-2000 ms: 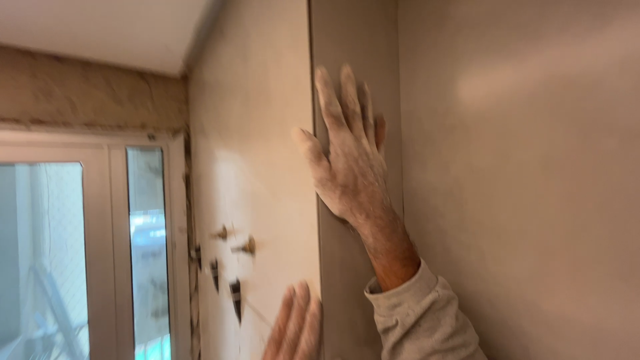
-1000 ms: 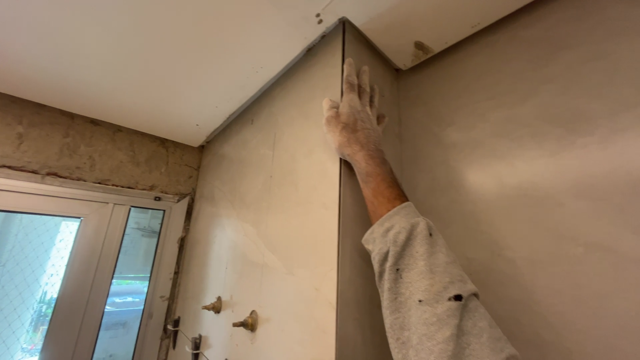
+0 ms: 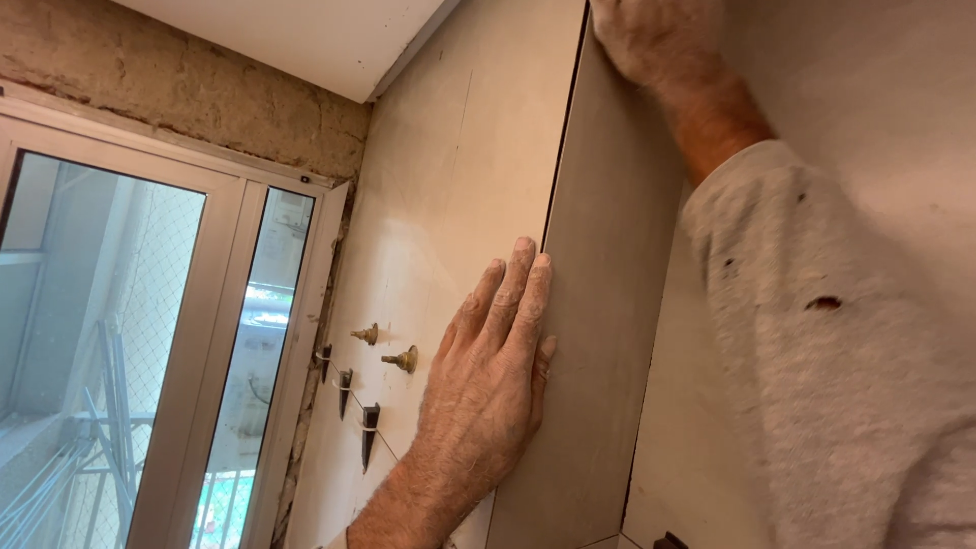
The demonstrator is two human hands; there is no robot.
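My left hand (image 3: pixel 488 374) lies flat against the outer corner where a light wall tile (image 3: pixel 473 168) meets a narrow grey tile (image 3: pixel 595 328). Its fingers point up, with the thumb round on the narrow tile's side. My right hand (image 3: pixel 659 38) touches the same corner higher up; the frame's top edge cuts off its fingers. A dark, thin gap runs down the corner between the two tiles. Both hands are dusty, and a grey sleeve with small holes covers the right forearm.
Two brass valve stems (image 3: pixel 402 359) stick out of the light tile. Black levelling wedges (image 3: pixel 370 435) sit along a joint below them. A window frame (image 3: pixel 229 252) stands at left under rough bare plaster (image 3: pixel 191 84). The white ceiling (image 3: pixel 305 30) is above.
My left hand, out of view one second ago, now rests on the corner. My right hand's fingers, in view then, are now beyond the top edge. The view has moved closer and lower.
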